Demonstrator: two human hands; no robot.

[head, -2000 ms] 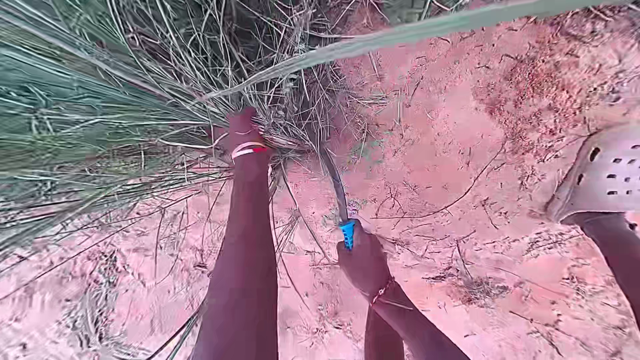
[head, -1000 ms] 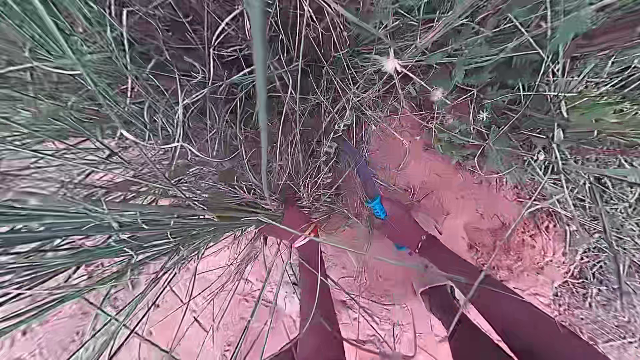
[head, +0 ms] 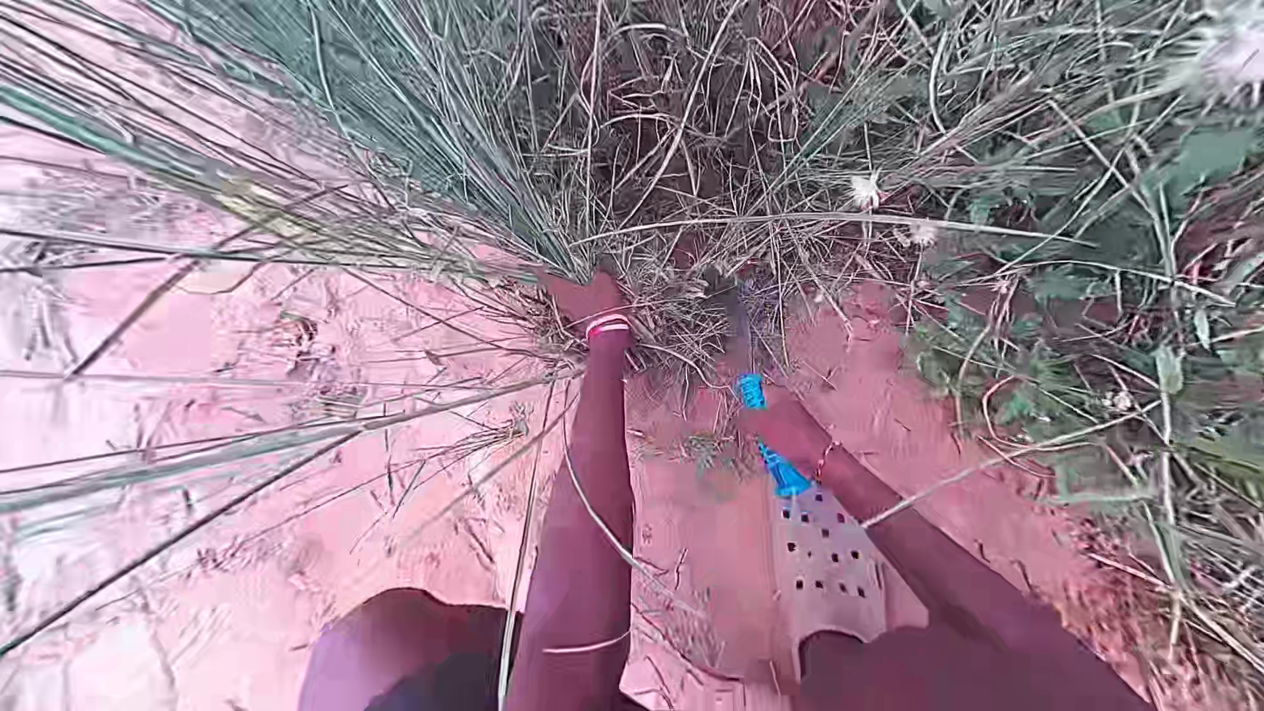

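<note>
My left hand (head: 585, 299) grips a bundle of long green grass stems (head: 464, 158) low down, near the base of the clump. Bands circle that wrist. To its right, my right hand (head: 785, 427) is closed round the blue handle (head: 750, 391) of a bladed hand tool, perhaps a sickle. The dark blade (head: 748, 321) points away from me into dry stems at the foot of the clump. Its tip is hidden among the stems, and its outline is blurred.
Dry, tangled grass (head: 681, 109) rises ahead. Leafy weeds (head: 1027, 326) with pale flower heads stand at right. Loose blades cross the reddish soil (head: 395, 494) at left. A light perforated shoe (head: 829, 558) is below my right hand, and a knee shows at the bottom left.
The view has shifted a lot. The left hand keeps its hold on the grass in all frames. The blue-handled tool stays in the right hand, and more of its handle shows now.
</note>
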